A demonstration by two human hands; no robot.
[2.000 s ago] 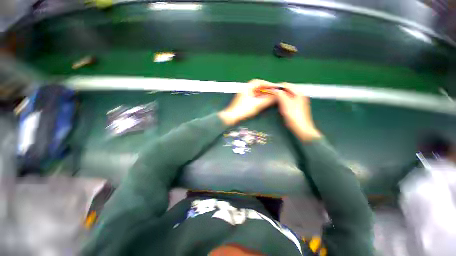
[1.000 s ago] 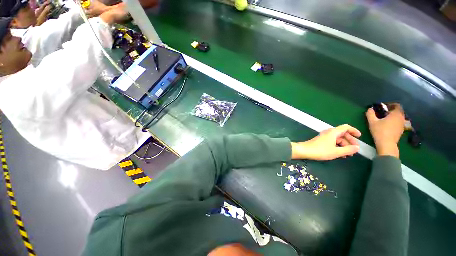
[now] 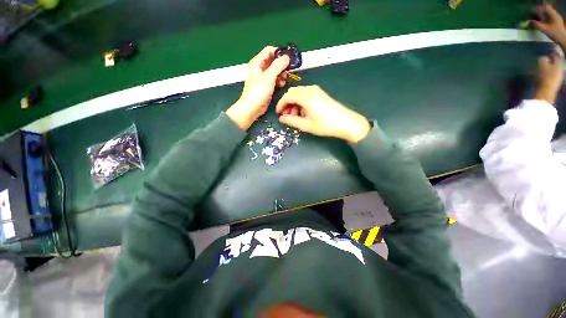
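My left hand (image 3: 259, 81) holds a black rounded unit (image 3: 290, 56) in its fingertips, over the white rail. A yellow-orange tab sticks out below the unit. My right hand (image 3: 313, 112) is just below and to the right, apart from the unit, with its fingers curled over the upper edge of the pile. Whether it pinches a small part cannot be seen. The loose pile of tiny white, dark and yellow parts (image 3: 273, 144) lies on the green bench beneath my hands.
A clear bag of small parts (image 3: 116, 155) lies left on the bench. A thin dark tool (image 3: 158, 102) lies along the white rail (image 3: 205, 79). A blue box (image 3: 36, 186) with cable stands far left. Black units (image 3: 126, 49) ride the belt. Another person's hands (image 3: 549, 68) are at right.
The view has swung to the right. My right hand has come back from the belt to the pile. My left hand, empty before, now holds a black unit.
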